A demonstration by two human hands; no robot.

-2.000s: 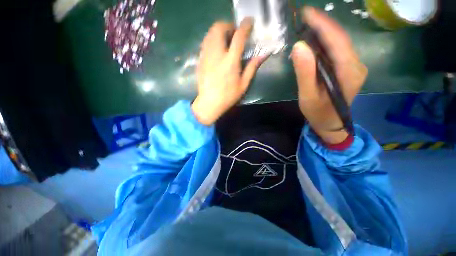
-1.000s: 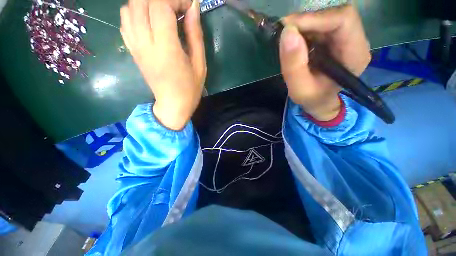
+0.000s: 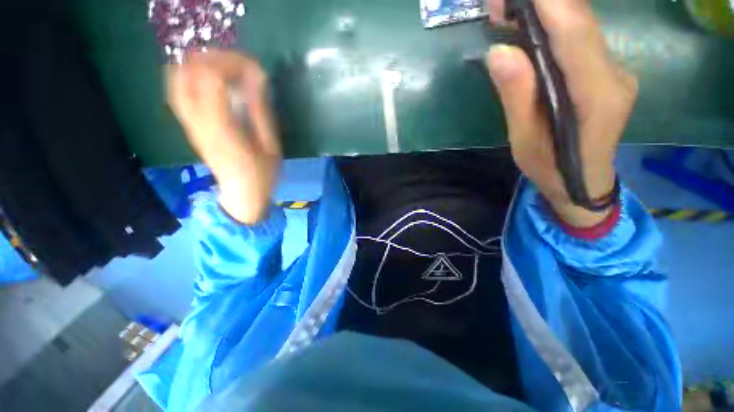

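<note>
My right hand (image 3: 567,96) is shut on the black pen-like soldering iron (image 3: 555,100), its cord by the wrist. Its front end is hidden or cut off near the top edge. The device (image 3: 453,10), with a blue-white patterned face, lies at the top edge just left of my right hand, partly cut off. My left hand (image 3: 225,121) is blurred, at the lower edge of the pile of maroon and silver wired components (image 3: 193,24). Its fingers are curled, and whether it holds anything cannot be told.
The glossy green tabletop (image 3: 322,121) has a pale tape strip (image 3: 390,113) at its front edge. A yellow-green roll (image 3: 715,12) is cut off at the top right. Black cloth (image 3: 72,153) hangs at the left. Yellow-black floor tape (image 3: 696,215) shows at the right.
My left hand has moved away from the device, left to the pile. My right hand still holds the iron, now farther right in view. The view has shifted.
</note>
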